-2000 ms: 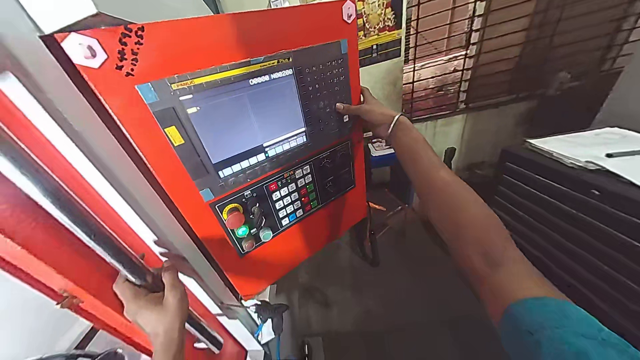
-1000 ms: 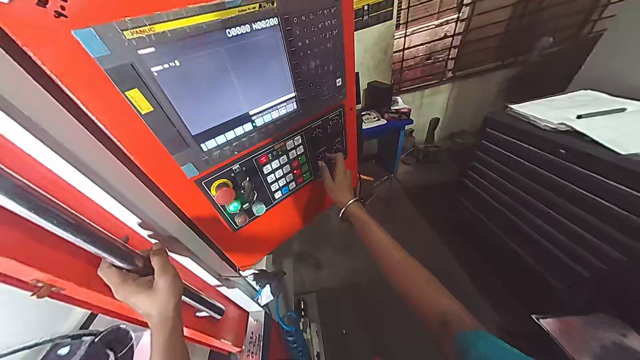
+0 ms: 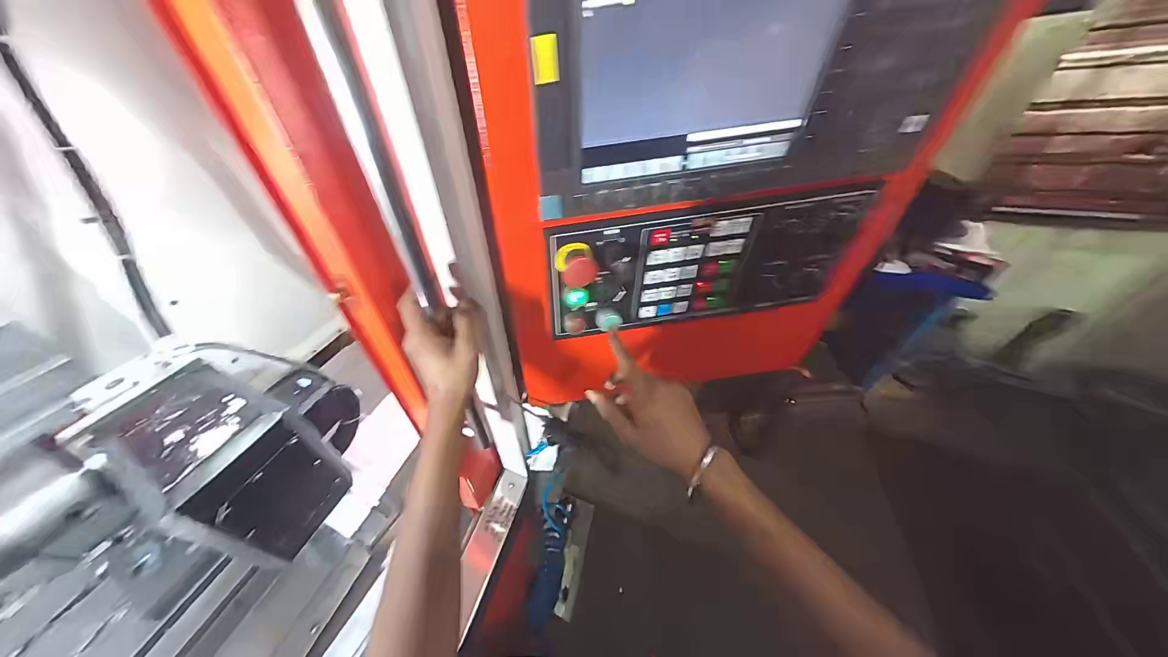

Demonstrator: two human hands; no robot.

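Observation:
My left hand is closed around the black-and-silver door handle bar of a red machine door. My right hand has its index fingertip at a pale green round button low on the CNC control panel; whether the button is pressed in cannot be told. Above that button are a lit green button and a red emergency stop knob with a yellow collar. The keypad lies to their right, and the screen is lit above.
Inside the machine at left stands a metal fixture with a dark block over a slotted bed. A blue coiled hose hangs below the panel. A blue table bearing items stands behind at right, near a shuttered window.
My right hand has moved from the dials at the panel's lower right to the round button at its lower left. My left hand stays on the bar. The view has swung left.

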